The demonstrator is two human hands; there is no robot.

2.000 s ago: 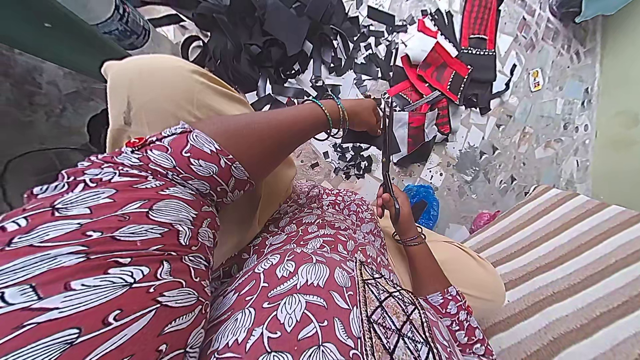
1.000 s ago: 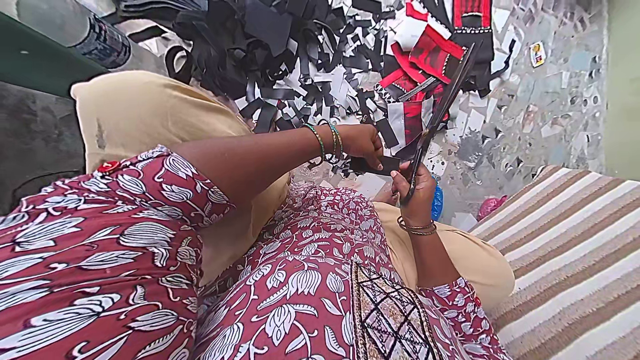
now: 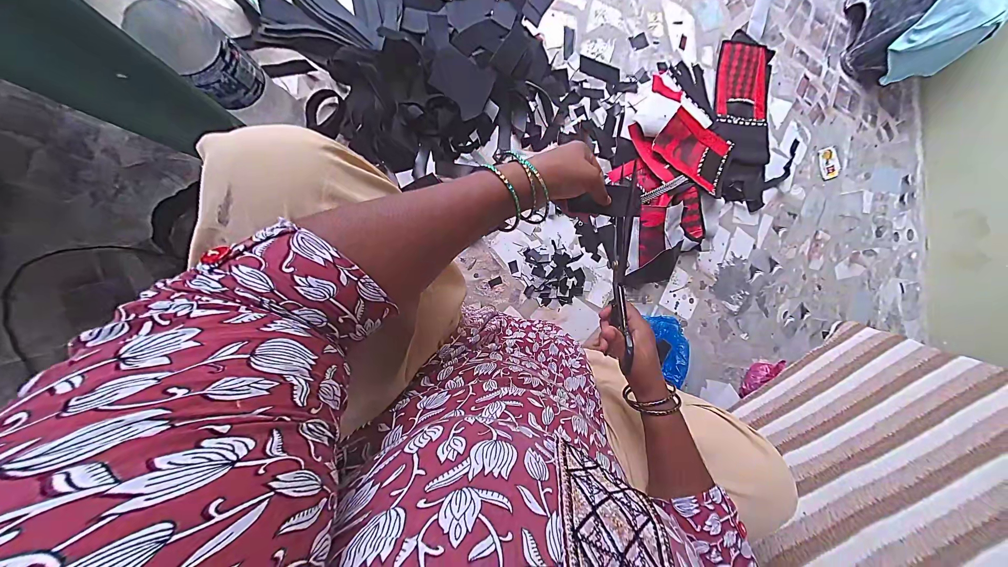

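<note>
My left hand point(image 3: 571, 173), with green bangles at its wrist, grips a small black fabric piece point(image 3: 618, 200). The long blades of the black-handled scissors point(image 3: 620, 272) point away from me and meet the edge of that piece. My right hand point(image 3: 638, 346) is closed around the scissors' handles. Beyond the blades lie red, black and white checked fabric pieces point(image 3: 693, 146) with beaded trim. Small black clippings point(image 3: 555, 274) form a little heap on the floor below my left hand. The fingertips of my left hand are partly hidden by its knuckles.
A large pile of black fabric strips point(image 3: 441, 79) lies ahead, with scraps scattered over the patterned floor. A plastic bottle point(image 3: 213, 67) is at the upper left. A blue plastic bag point(image 3: 671, 354) is beside my right hand, and a striped mat point(image 3: 882, 441) spreads at the lower right.
One second ago the scissors were tilted to the right, with my hands close together; now the blades point straight away from me, at the black piece, and my hands are farther apart.
</note>
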